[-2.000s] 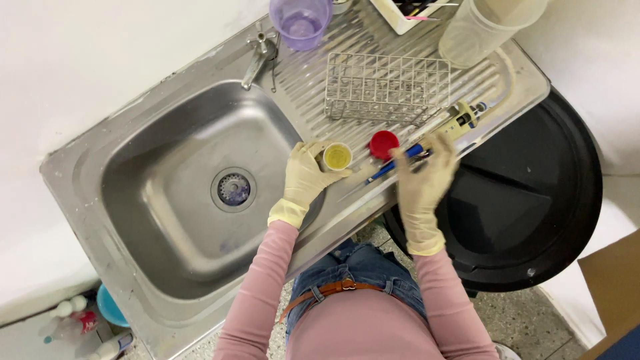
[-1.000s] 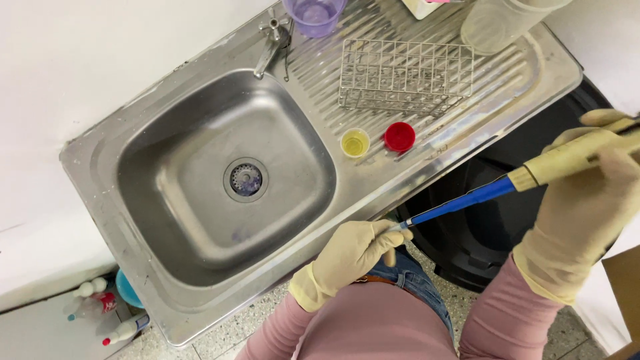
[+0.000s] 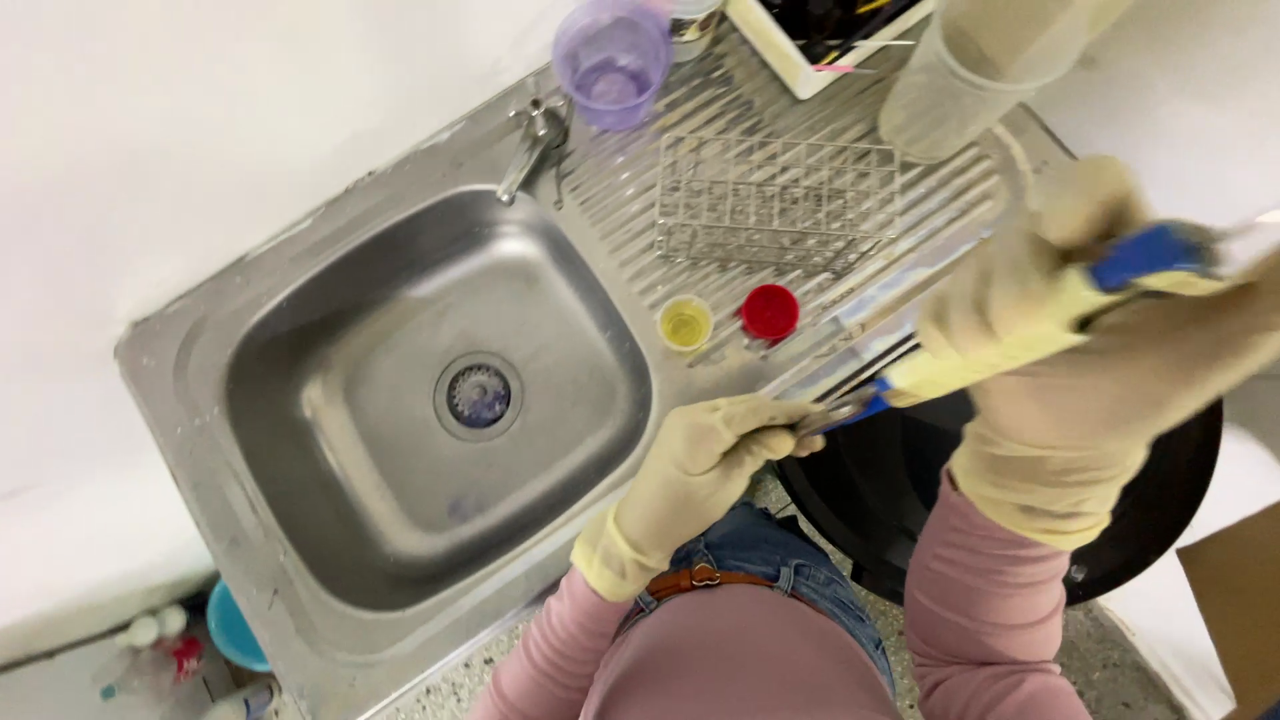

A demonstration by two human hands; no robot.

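My gloved right hand (image 3: 1050,300) is closed around the cream and blue body of a micropipette (image 3: 985,355), blurred and held slantwise at the right. The gloved fingers of my left hand (image 3: 700,470) pinch its narrow lower end near the counter's front edge. A small cup of yellow liquid (image 3: 685,324) stands on the steel drainboard beyond my left hand. Just right of it sits a red cap (image 3: 770,312), apart from the cup. Behind both lies a wire test tube rack (image 3: 778,200).
The steel sink basin (image 3: 440,400) is at the left, with a tap (image 3: 532,145) behind it. A purple plastic beaker (image 3: 612,65), a white tray of tools (image 3: 800,75) and a large translucent container (image 3: 950,90) stand at the back. A black round lid (image 3: 930,480) lies below the counter.
Two seconds ago my left hand was at the yellow cup; one second ago it was at the pipette's lower end, as now. The pipette was lying on the drainboard at first and is now held up.
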